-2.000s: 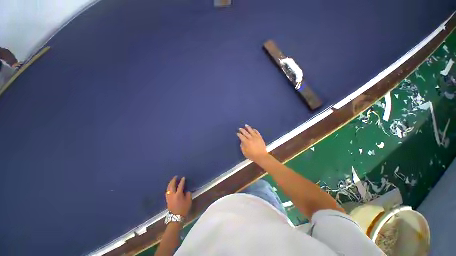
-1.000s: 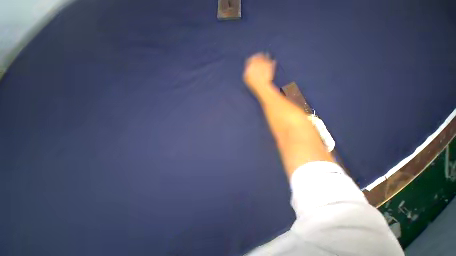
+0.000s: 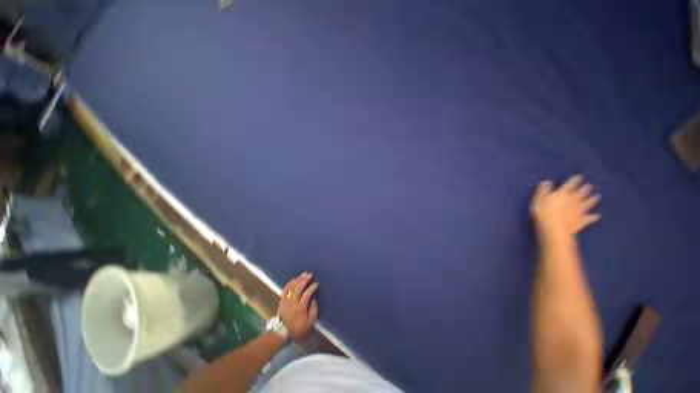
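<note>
Navy fabric [image 3: 368,153] covers the cutting table as a broad flat surface, with faint creases at the upper right. My right hand [image 3: 566,207] lies on the cloth at the right with fingers spread, holding nothing. My left hand [image 3: 298,304], with a ring and a watch, rests at the near edge of the cloth by the wooden table edge. Its fingers are slightly apart and nothing shows in it. A dark brown weight bar [image 3: 637,335] with a white wrap lies beside my right forearm, partly cut off by the frame's bottom.
The wooden table edge [image 3: 180,225] with a white strip runs diagonally at the left. An off-white bin [image 3: 173,311] stands on the green floor [image 3: 157,230] at lower left. Another brown block [image 3: 688,143] lies at the right rim. Blurred items are at the far left.
The view has swung left along the table, bringing a bin in at left. My left hand is back in view at the edge. My right hand has opened flat on the cloth, farther from the bar.
</note>
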